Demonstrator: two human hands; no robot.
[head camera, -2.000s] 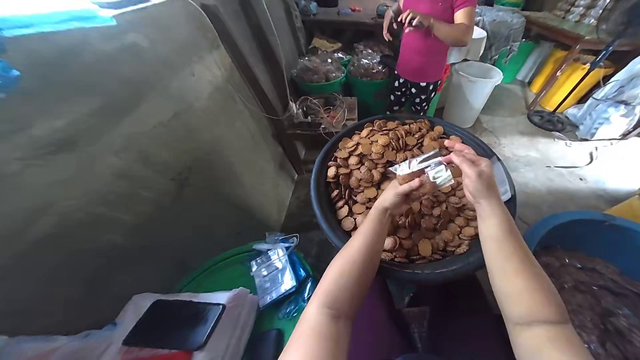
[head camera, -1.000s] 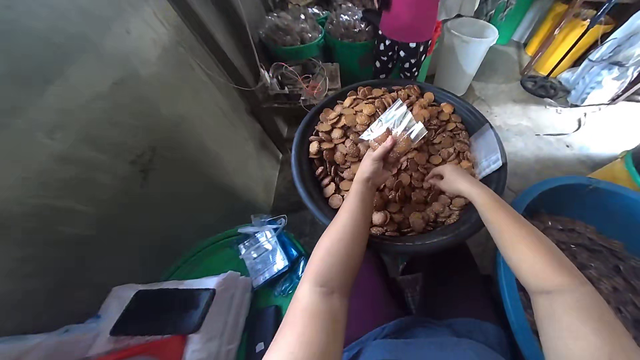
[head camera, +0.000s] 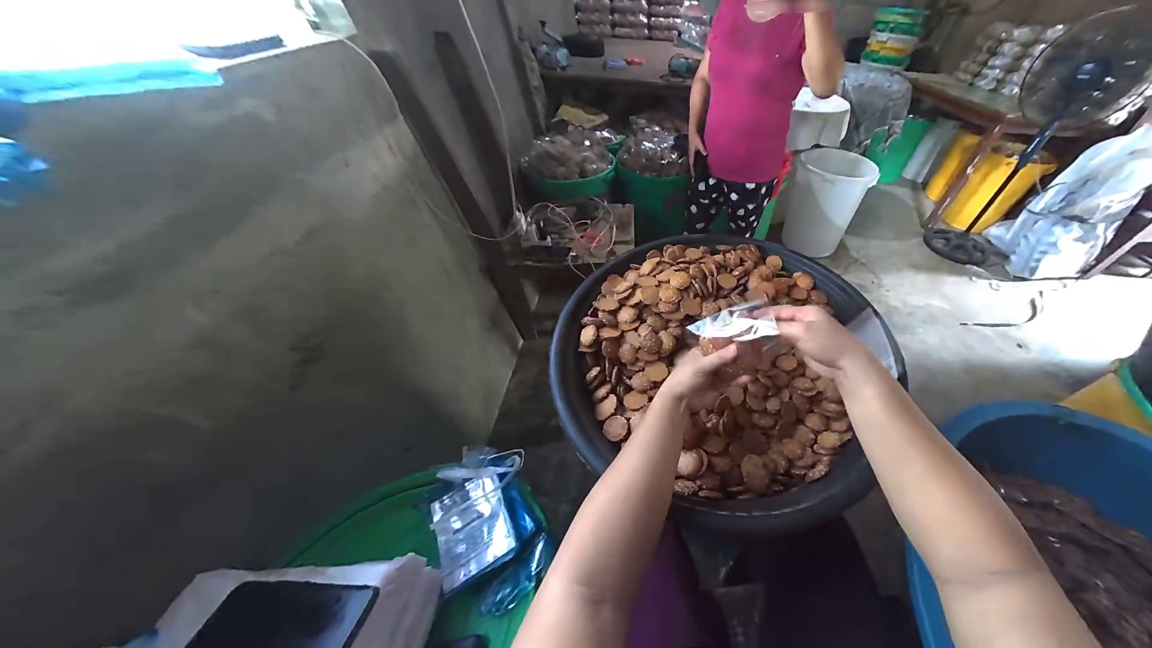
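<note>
A large black tub (head camera: 576, 423) full of round brown biscuits (head camera: 652, 310) stands in front of me. Over the biscuits, my left hand (head camera: 706, 373) holds a small clear plastic bag (head camera: 738, 324) from below, with some biscuits showing through it. My right hand (head camera: 810, 333) is at the bag's right end, fingers bent against it; whether it also holds biscuits is hidden. A flat clear plastic sheet or bag (head camera: 871, 340) lies at the tub's right inner edge.
At the lower left, a green lid (head camera: 360, 522) bears a pack of clear bags (head camera: 472, 531), beside a dark phone (head camera: 283, 616) on cloth. A blue tub (head camera: 1008, 423) stands at right. Beyond the black tub are a person in a pink shirt (head camera: 756, 99), a white bucket (head camera: 828, 198) and green buckets (head camera: 571, 187).
My right hand has risen from the biscuits to the bag in my left hand. The view has tilted up, showing more of the room.
</note>
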